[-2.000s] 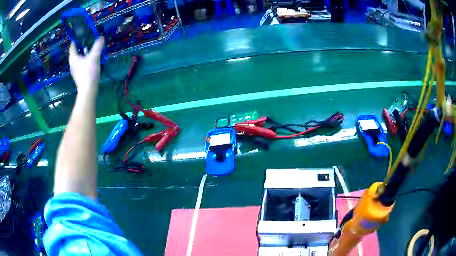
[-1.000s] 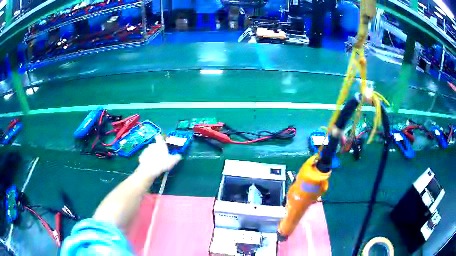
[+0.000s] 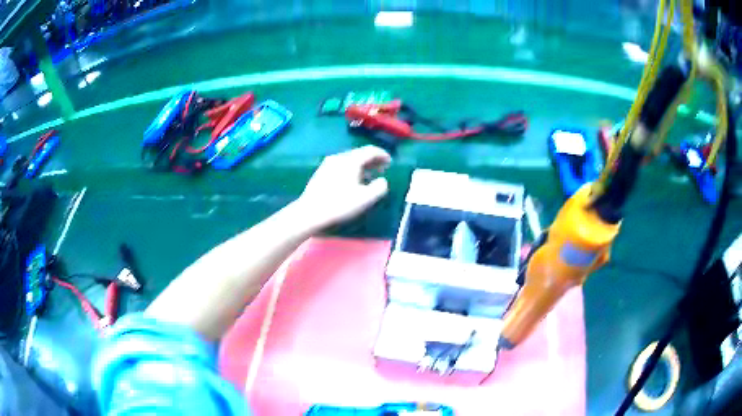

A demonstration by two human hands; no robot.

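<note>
My left hand (image 3: 350, 185) is above the green bench just beyond the pink mat, left of the screw feeder. Its fingers are curled with a gap to the thumb, and it holds nothing I can see. A blue housing (image 3: 378, 409) shows only its top edge at the bottom of the picture, over the mat. Beyond my hand lie a green circuit board (image 3: 370, 99) and red battery clamps (image 3: 378, 120) with their leads. My right hand is not in view.
The screw feeder (image 3: 456, 280) stands on the pink mat (image 3: 325, 301). The orange electric screwdriver (image 3: 565, 256) hangs right of it. A tape roll (image 3: 653, 375) lies at right. An open blue shell (image 3: 250, 134) and another blue housing (image 3: 573, 158) lie on the bench.
My left hand has moved right and is off the blue housing it was at. That housing is gone from beside the circuit board. A blue housing edge now shows at the bottom. The view has shifted.
</note>
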